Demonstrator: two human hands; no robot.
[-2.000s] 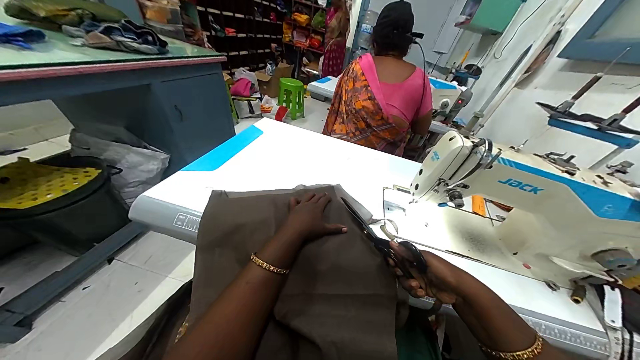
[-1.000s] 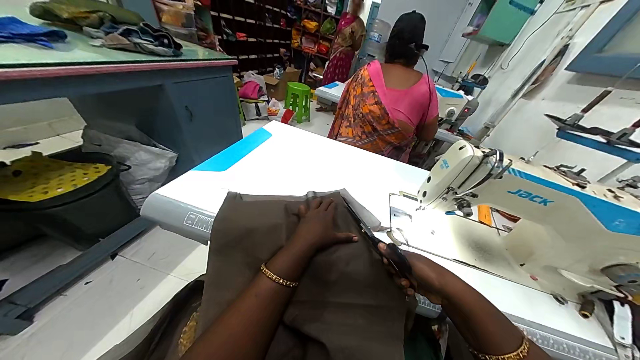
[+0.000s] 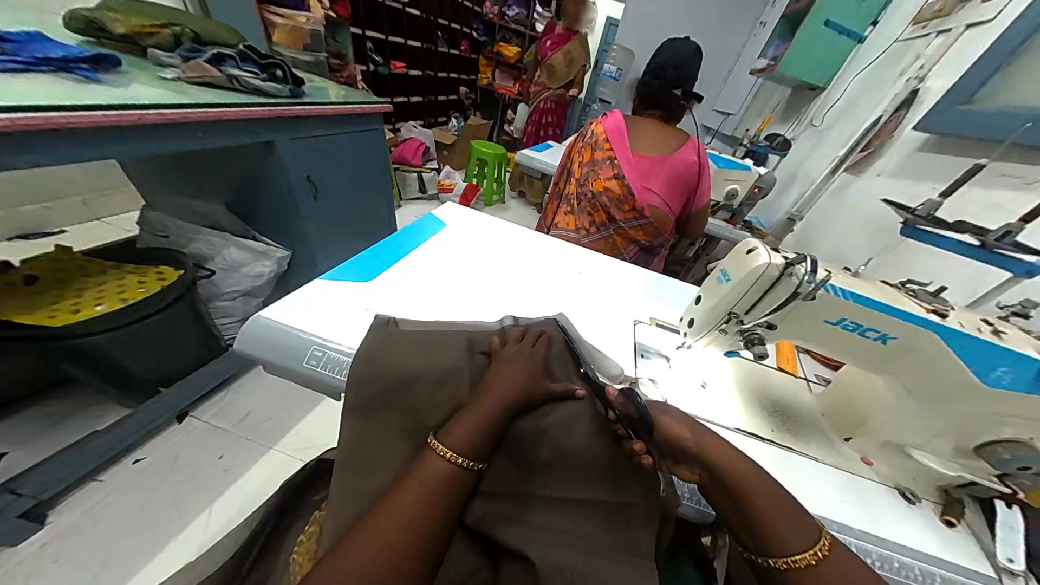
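Note:
Dark brown-grey cloth (image 3: 422,406) lies over the front edge of the white sewing table (image 3: 504,268) and hangs down toward me. My left hand (image 3: 524,370) presses flat on the cloth near its far edge, fingers apart, holding nothing. Black-handled scissors (image 3: 597,382) are in my right hand (image 3: 662,435), fingers through the handles, blades pointing away from me along the cloth's right side. A pale strip of material (image 3: 597,349) lies just right of the blades. Whether the blades are parted is hard to tell.
A Jack sewing machine (image 3: 861,333) stands on the table at the right. A person (image 3: 634,162) sits facing away beyond it, and another (image 3: 556,81) stands farther back. On the left are a desk (image 3: 341,171) with folded garments and a black tub (image 3: 122,341) holding yellow cloth.
The scissors stay at the cloth's right edge and my left hand remains pressed on it. The standing person at the back shows more fully than two seconds ago, as the view has shifted slightly.

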